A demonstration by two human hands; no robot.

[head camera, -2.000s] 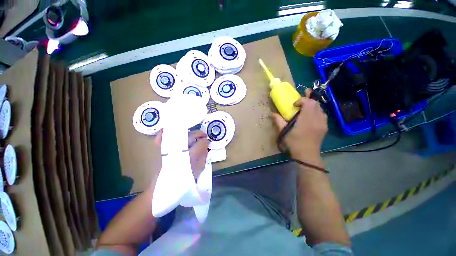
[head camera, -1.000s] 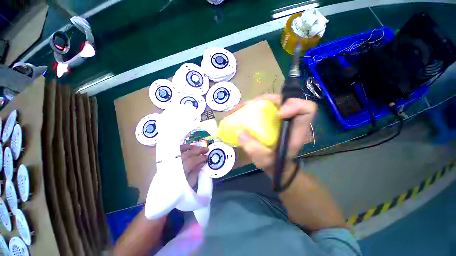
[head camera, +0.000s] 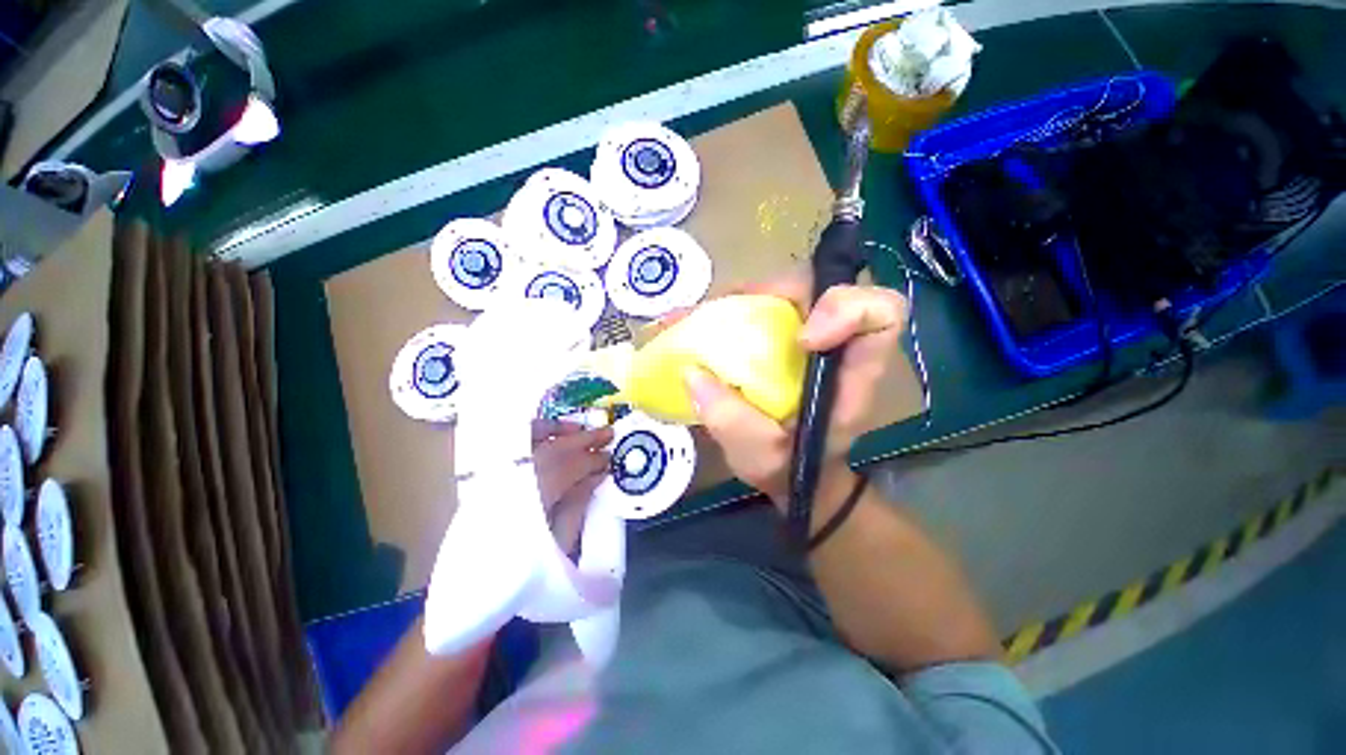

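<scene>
A white headphone [head camera: 495,502] lies over the near left part of the cardboard mat. My left hand [head camera: 568,469] holds it by an ear cup, fingers partly hidden behind the band. The cup's open end shows a green board [head camera: 579,392]. My right hand [head camera: 775,406] holds a yellow squeeze bottle [head camera: 719,359], its nozzle at the open cup. The same hand also holds a black soldering iron [head camera: 821,369], metal tip pointing away from me. White speaker plates [head camera: 650,272] with dark ringed centres lie around the cup; one [head camera: 644,462] is right beside my left hand.
Stacked cardboard sheets [head camera: 199,487] with white discs stand at left. An amber ring with white tissue [head camera: 883,111] is at the back. A blue basket [head camera: 1033,354] with black equipment is at right, its cord crossing the bench edge. Headphones [head camera: 207,111] sit at the far left.
The yellow bottle moved left from the mat's right side to the open ear cup. The soldering iron has swung to point away from me. The green board in the cup now shows.
</scene>
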